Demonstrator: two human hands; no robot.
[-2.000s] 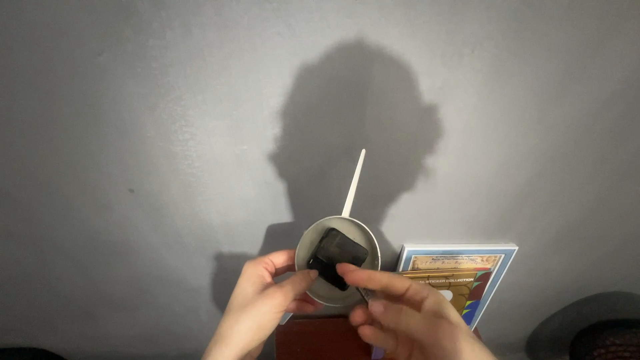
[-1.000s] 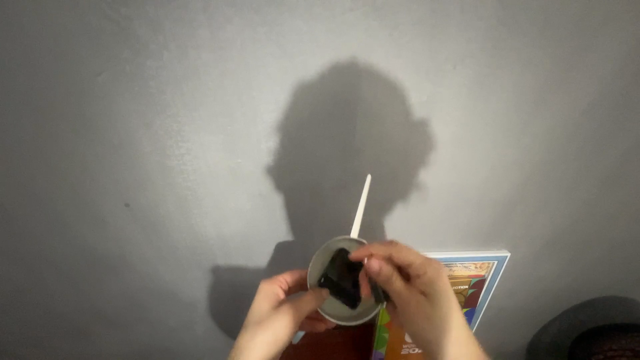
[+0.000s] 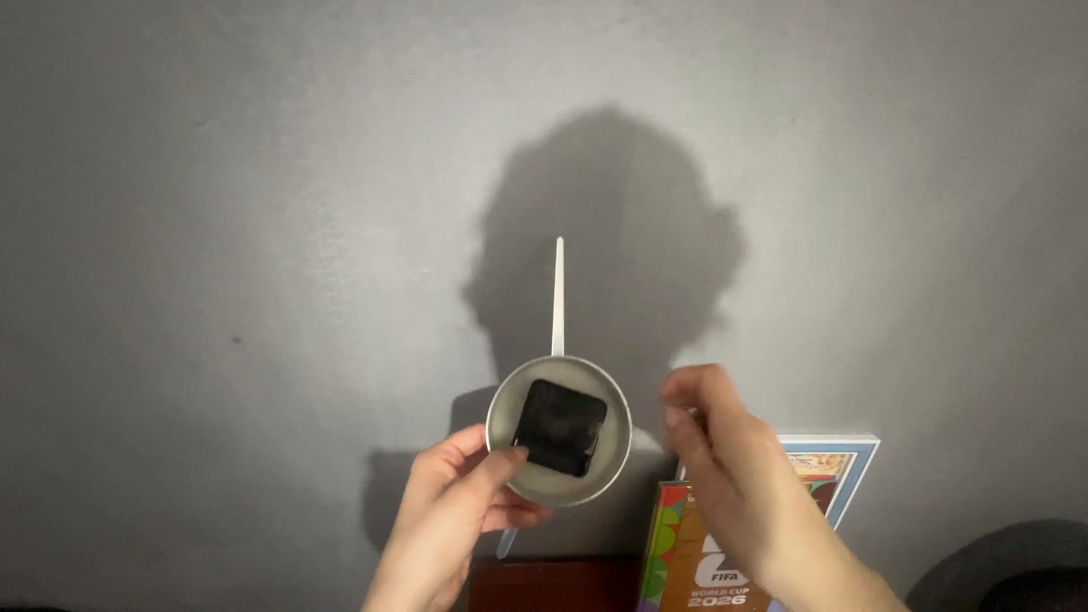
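Observation:
My left hand (image 3: 463, 501) grips the left and lower rim of a round, shallow metal-rimmed dish (image 3: 614, 433), its thumb touching the lower left corner of a black square box (image 3: 561, 425) inside. The box looks like a quartz clock movement. From the dish's top edge a thin white pointed strip (image 3: 558, 297) sticks straight up. A pale strip end (image 3: 507, 542) shows below my left fingers. Apart from the dish, to its right, is my right hand (image 3: 701, 416), thumb and bent fingers close together; whether something small is between them cannot be told.
Behind stands a grey wall (image 3: 255, 212) with a head-shaped shadow. A World Cup album or book (image 3: 671, 544) and a blue-and-white framed picture (image 3: 854, 476) are at lower right. A dark red-brown surface (image 3: 552, 582) lies below; a dark rounded object (image 3: 1011, 561) fills the right corner.
My right hand has moved off the black box and away to the right. The box, partly covered by fingers before, now shows almost whole. My left hand still holds the dish.

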